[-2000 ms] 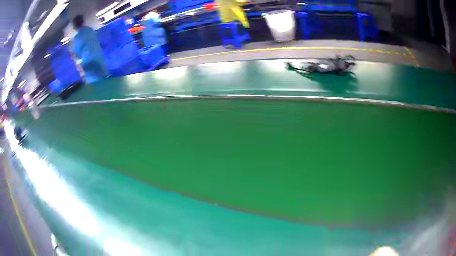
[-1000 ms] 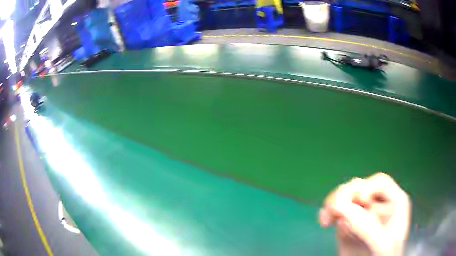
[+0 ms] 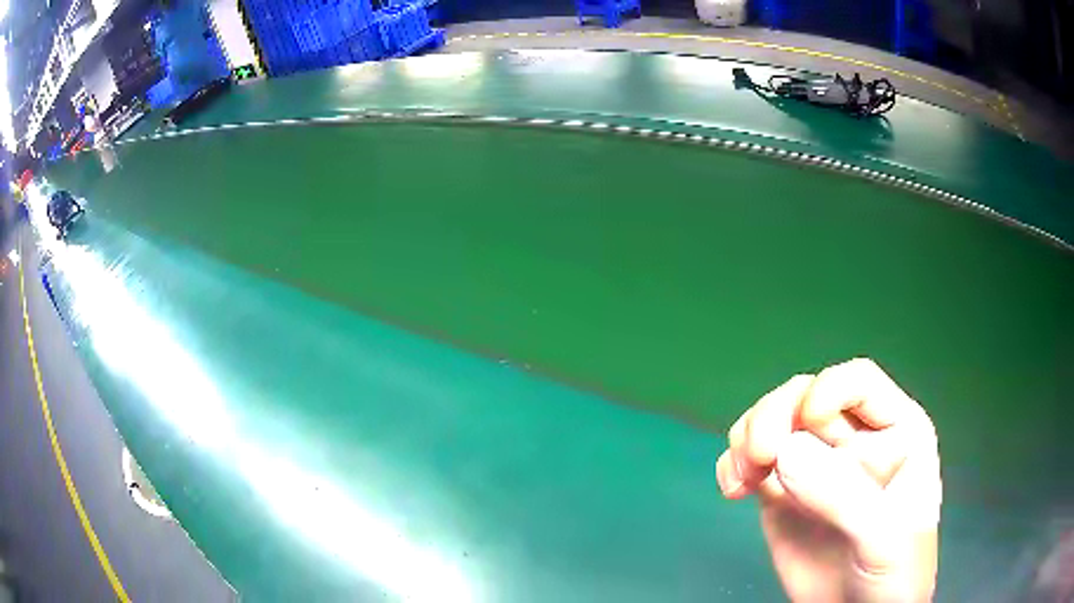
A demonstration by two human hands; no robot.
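My right hand is bare and raised over the near ledge of the line at the lower right. Its fingers are curled in and the thumb lies against them. I see no object between the fingertips. My left hand is not in view. The green conveyor belt runs across the middle of the picture. The smooth blue-green near ledge has a strong white glare along its outer part.
A black-grey device with tangled black leads lies on the far ledge. A small dark lump sits far down the near ledge. A pale curved rim shows beside the table edge. Blue stacked crates stand behind the line.
My right hand has come up into view from the bottom edge and now stands clear and curled. The view has tilted down, so the belt and far device sit higher in the picture.
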